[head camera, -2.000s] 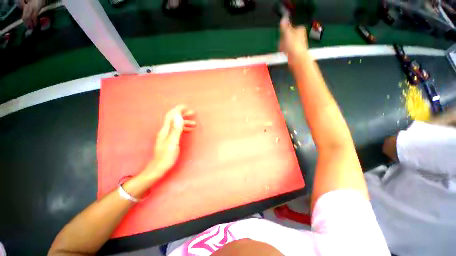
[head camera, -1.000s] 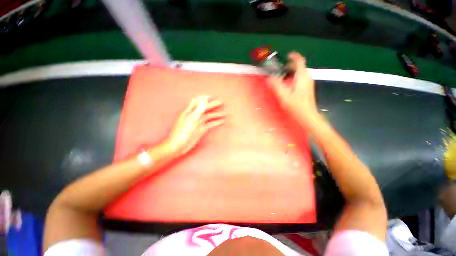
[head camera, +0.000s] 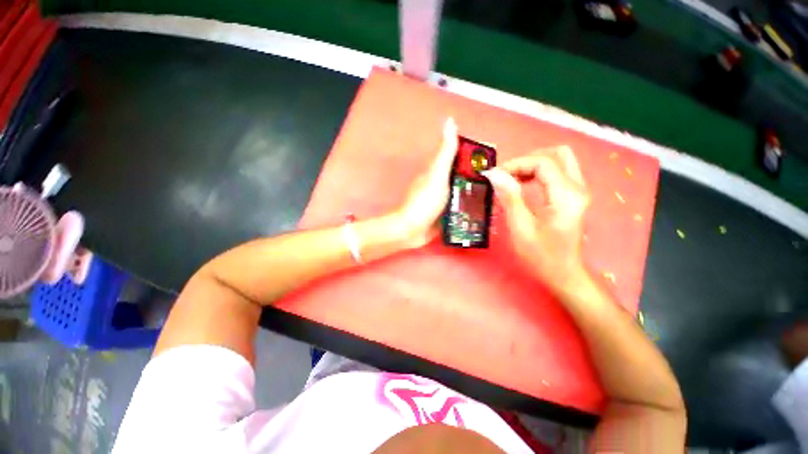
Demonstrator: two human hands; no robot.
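A half-assembled phone unit [head camera: 469,213] is held over the red mat [head camera: 390,284], long side roughly upright in the view. Its far end is red with a round gold disc [head camera: 479,160]; its near part shows a green circuit board in a black frame. My left hand [head camera: 431,191] holds the unit along its left edge. My right hand [head camera: 545,199] is at the unit's right side, thumb and index fingertips together close to the disc. Whether a small piece is between these fingertips cannot be told.
A green conveyor [head camera: 532,84] beyond a white edge carries several units. A pale post [head camera: 419,35] stands at the mat's far edge. Yellow scraps lie on the mat's right and the bench. A pink fan [head camera: 25,239] and blue basket [head camera: 84,306] are at left. A person's sleeve [head camera: 793,399] is at right.
My right hand has brought the unit from the conveyor side to over the mat. My left hand, empty before, now holds it. The view has turned towards the left.
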